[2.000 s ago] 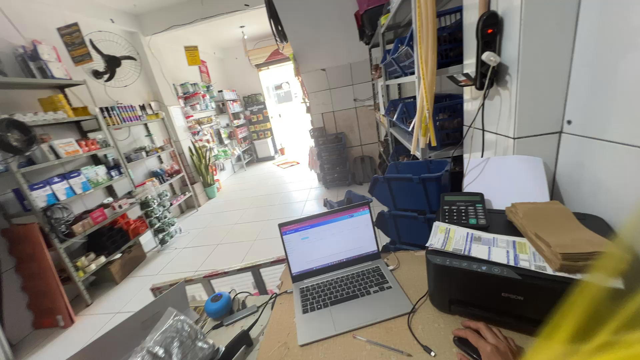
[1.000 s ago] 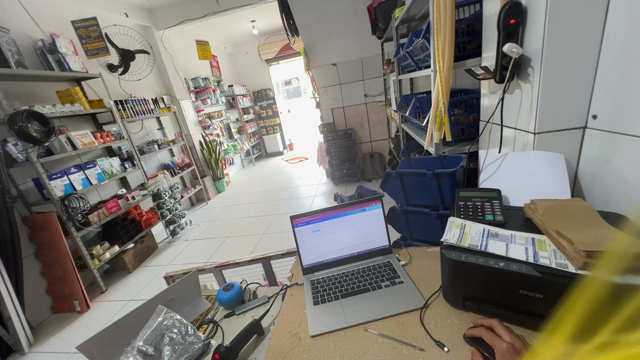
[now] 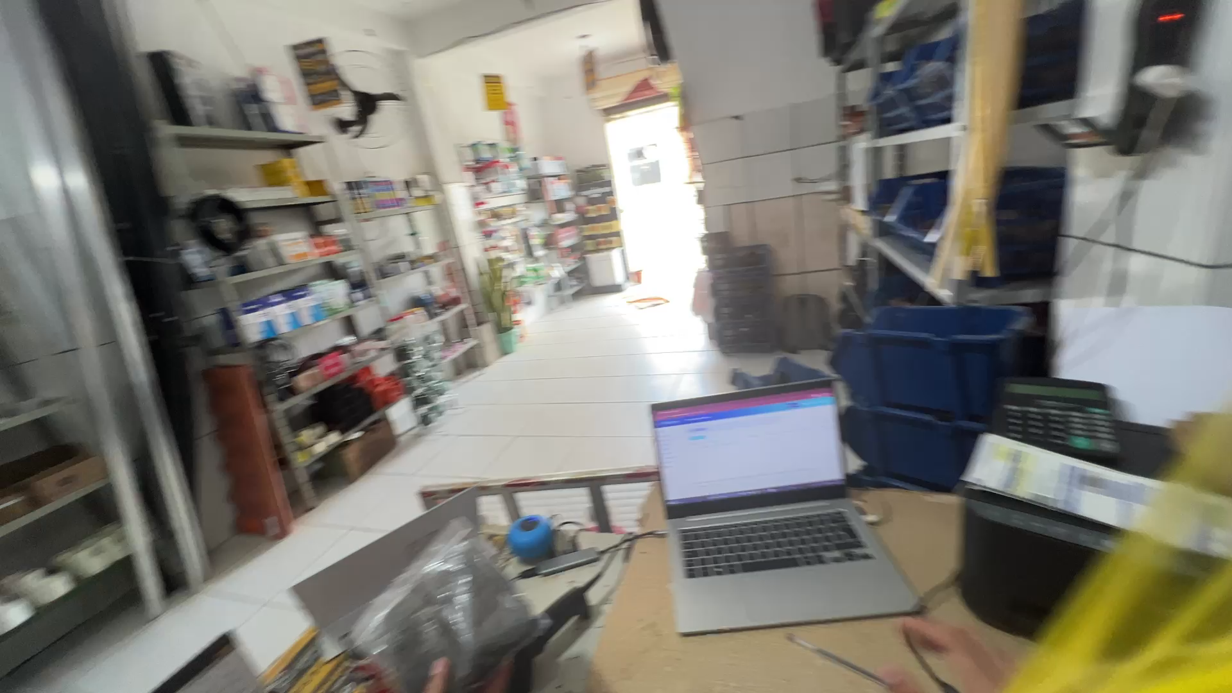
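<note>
At the bottom edge, my left hand (image 3: 439, 676) shows only as a blurred fingertip by a clear plastic bag (image 3: 448, 606); its grip is hidden. My right hand (image 3: 948, 656) is low on the right, blurred and partly cut off, beside a black cable (image 3: 926, 664) and near a pen (image 3: 835, 660); whether it holds anything cannot be told. An open silver laptop (image 3: 770, 553) with a lit screen stands on the brown desktop (image 3: 635, 626). Right of it are a black printer (image 3: 1020, 558) with printed papers (image 3: 1059, 481) on top and a calculator (image 3: 1057, 414).
Translucent yellow material (image 3: 1145, 597) blurs the lower right corner. A blue round object (image 3: 530, 538) and cables lie left of the laptop. Blue bins (image 3: 929, 361) stand behind the desk. Stocked shelves (image 3: 318, 260) line the left wall.
My right hand has left the computer mouse it rested on. My left fingertip has come into view by the plastic bag. The view has swung left.
</note>
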